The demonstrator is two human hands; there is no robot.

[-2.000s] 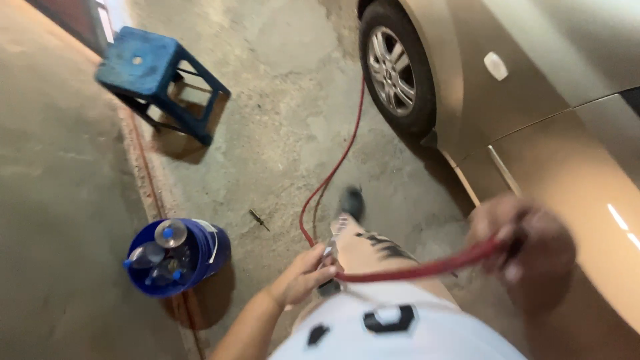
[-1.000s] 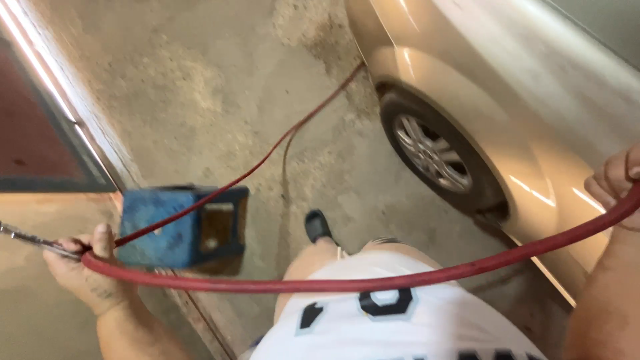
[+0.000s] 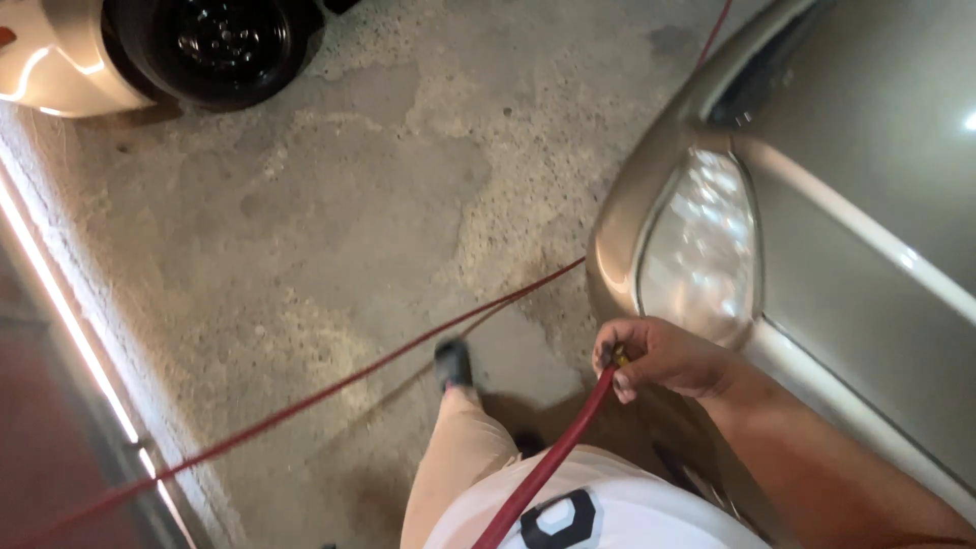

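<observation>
My right hand [image 3: 659,358] grips the end of a red hose [image 3: 560,450], where a small brass-coloured fitting [image 3: 620,355] shows between the fingers. The hand is just below the headlight [image 3: 703,244] of a beige car. From it the hose runs down across my white shirt and out at the bottom edge. Another length of red hose [image 3: 366,370] stretches from the lower left up to the car's front corner. My left hand is out of view.
The beige car [image 3: 846,252] fills the right side. A second vehicle's black wheel [image 3: 229,46] stands at the upper left on the concrete floor [image 3: 343,191]. A bright strip along a ledge [image 3: 69,305] borders the left. My shoe [image 3: 453,362] is near the centre.
The view has shifted forward along the car to its headlight. My left hand, seen holding the hose a second ago, has left the picture. The blue stool is out of view too.
</observation>
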